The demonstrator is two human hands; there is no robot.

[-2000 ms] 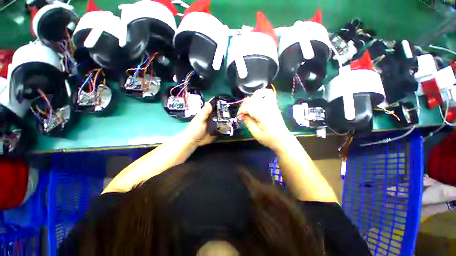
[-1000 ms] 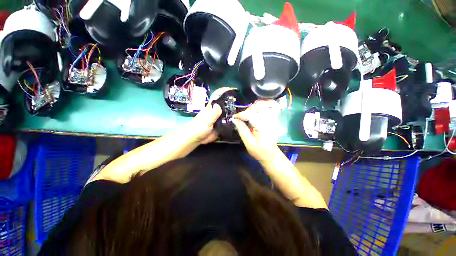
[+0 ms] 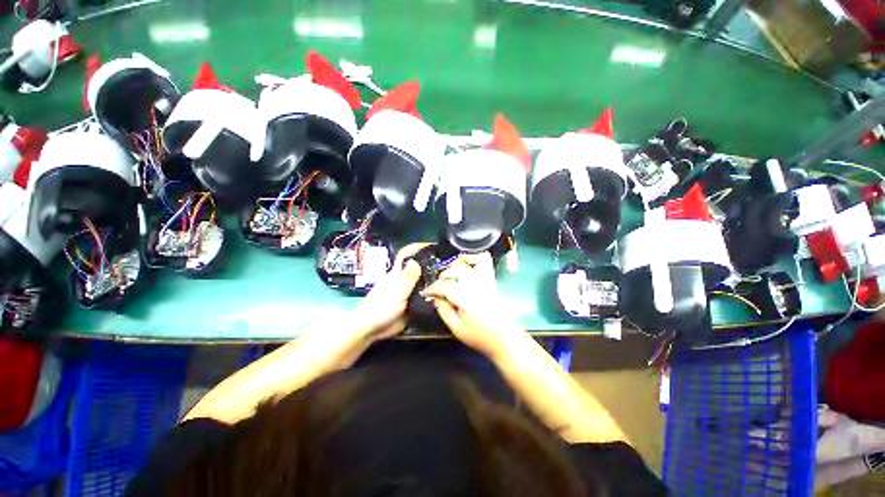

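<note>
My left hand point(image 3: 390, 300) holds a black rounded camera head point(image 3: 421, 313) at the bench's front edge, its open side up. My right hand point(image 3: 466, 296) is over the same head, fingertips pinched together at its open side. Thin wires run under the right hand. Whether a plug is between the fingertips is hidden. The white and black camera housing point(image 3: 478, 207) with a red flap stands just behind the hands. A camera head with a silvery board and coloured wires point(image 3: 353, 263) lies left of my left hand.
More housings point(image 3: 397, 155) with red flaps stand in a row on the green bench point(image 3: 243, 315). An open head point(image 3: 588, 293) lies right of my hands. A shiny green conveyor belt point(image 3: 543, 73) runs behind. Blue crates point(image 3: 742, 417) are below. A person's red sleeve or clothing shows at far right.
The whole scene sits lower in the picture and more of the belt shows. My right fingertips have moved closer to my left hand over the head, now covering much of its board.
</note>
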